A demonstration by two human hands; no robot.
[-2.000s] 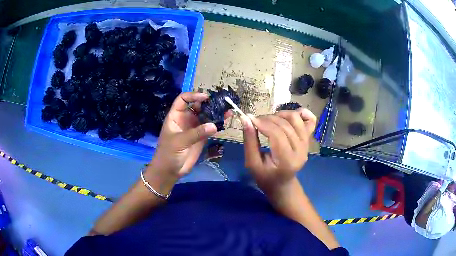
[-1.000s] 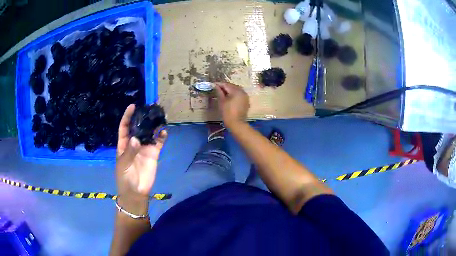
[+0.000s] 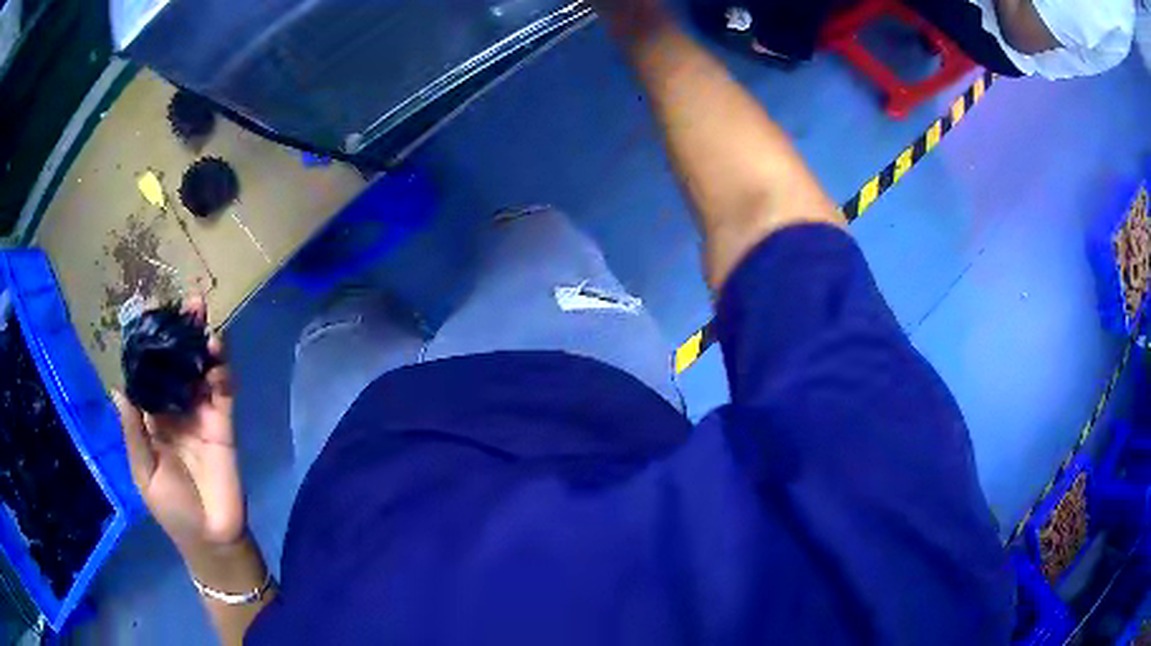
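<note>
My left hand [image 3: 196, 461] holds a round black ribbed part [image 3: 165, 358] between fingers and thumb, at the near edge of the cardboard mat [image 3: 91, 268]. My right arm reaches up to the top edge of the picture; the hand is cut off there, with only the wrist [image 3: 635, 18] showing. Two more black ribbed parts [image 3: 208, 186] lie on the mat. A small whitish holder [image 3: 131, 309] shows just behind the held part. A thin pale stick [image 3: 251, 236] lies near the mat's edge.
The blue crate [image 3: 78, 391] of black parts is at the left edge. A shiny metal housing [image 3: 290, 63] stands beyond the mat. A red stool [image 3: 899, 57] and part of a person in white [image 3: 1083, 35] are at the upper right. Blue crates [image 3: 1064, 524] hold copper-coloured pieces.
The view has swung to the right. My right hand has left the small whitish holder and reached out of the picture. My left hand still holds the black part.
</note>
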